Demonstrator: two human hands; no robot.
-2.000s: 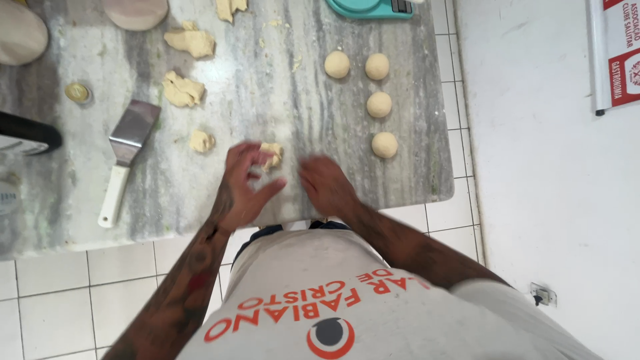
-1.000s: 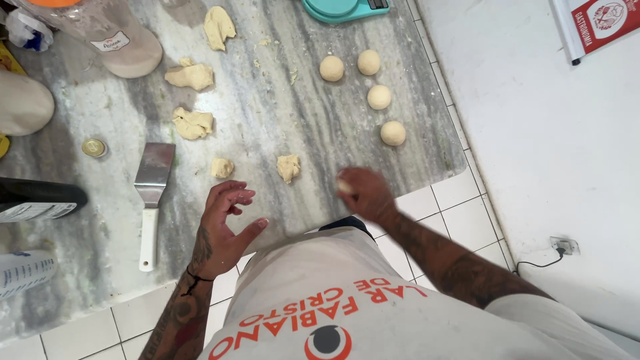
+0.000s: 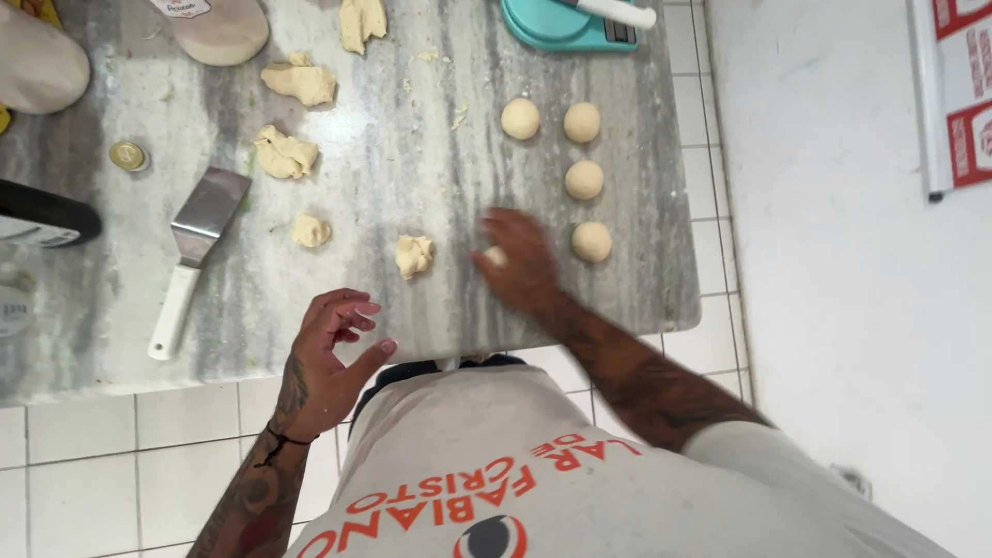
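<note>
My right hand (image 3: 518, 260), a little blurred, is cupped over a piece of dough (image 3: 496, 256) on the marble table; only a pale bit shows between the fingers. My left hand (image 3: 337, 356) hangs at the table's front edge with fingers curled apart, holding nothing. A rough dough lump (image 3: 415, 256) lies between the hands, and a smaller-looking lump (image 3: 311, 231) is farther left. Several smooth dough balls stand beyond and right of my right hand, the nearest one (image 3: 592, 242) beside it. Larger torn dough pieces (image 3: 287, 153) lie at the upper left.
A metal spatula with a white handle (image 3: 177, 310) lies left of my left hand. Farther left are a small round cap (image 3: 129, 156), a dark bottle (image 3: 46, 215) and jars (image 3: 221, 31). A turquoise kitchen scale (image 3: 554, 23) with a white-handled utensil (image 3: 618, 12) stands at the back.
My right hand was at the front edge a second ago and is now farther in over the table, nearer the dough balls. My left hand stays apart from the dough.
</note>
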